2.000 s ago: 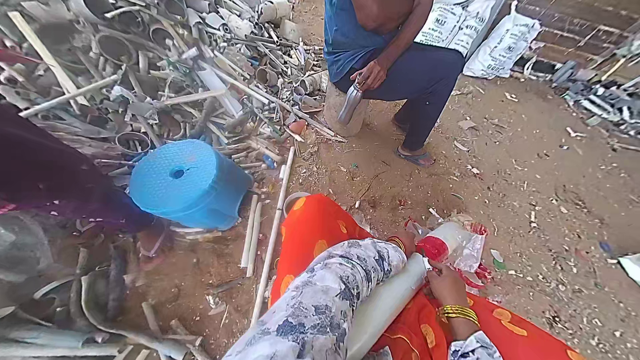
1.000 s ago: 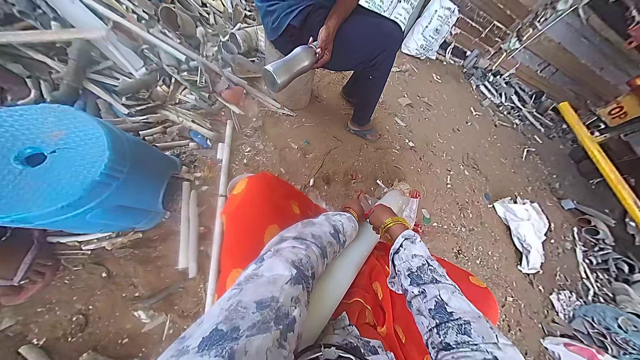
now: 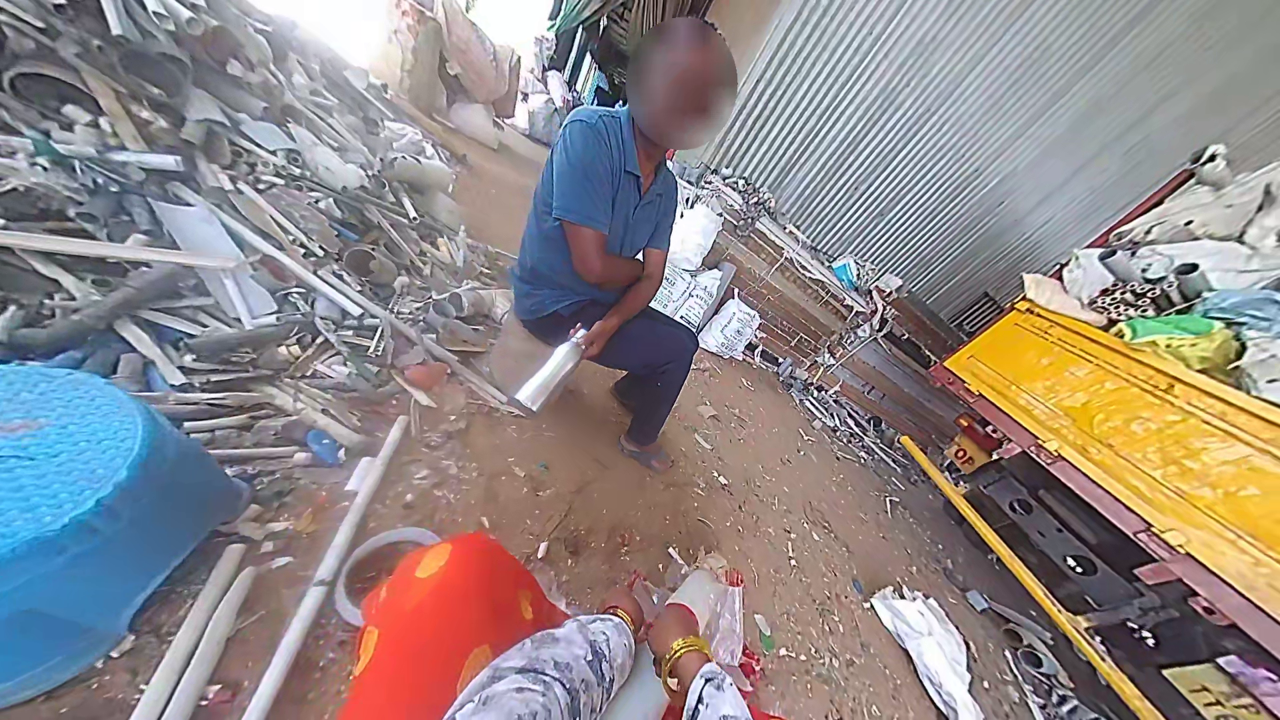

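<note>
A thick whitish plastic pipe [image 3: 640,690] lies across my lap, over orange cloth [image 3: 440,620] with yellow spots. Near its far end, clear film with red bits [image 3: 728,620] clings around it. My left hand [image 3: 625,603] is beside the film, mostly hidden behind the sleeve and bangles; its fingers are unclear. My right hand [image 3: 672,632], with yellow bangles, rests against the pipe with bent fingers; whether it grips the pipe or the film cannot be told.
A blue plastic stool [image 3: 90,520] stands at left beside thin pipes [image 3: 330,570] and a scrap-pipe heap [image 3: 230,200]. Ahead sits a person [image 3: 610,220] holding a metal bottle [image 3: 550,375]. At right are a white sack [image 3: 925,640], a yellow pole [image 3: 1030,580] and a yellow truck bed [image 3: 1120,410].
The view has tilted up, showing the truck and metal wall. The seated person's bottle, upright two seconds ago, is now tilted. My hands remain near the pipe's far end.
</note>
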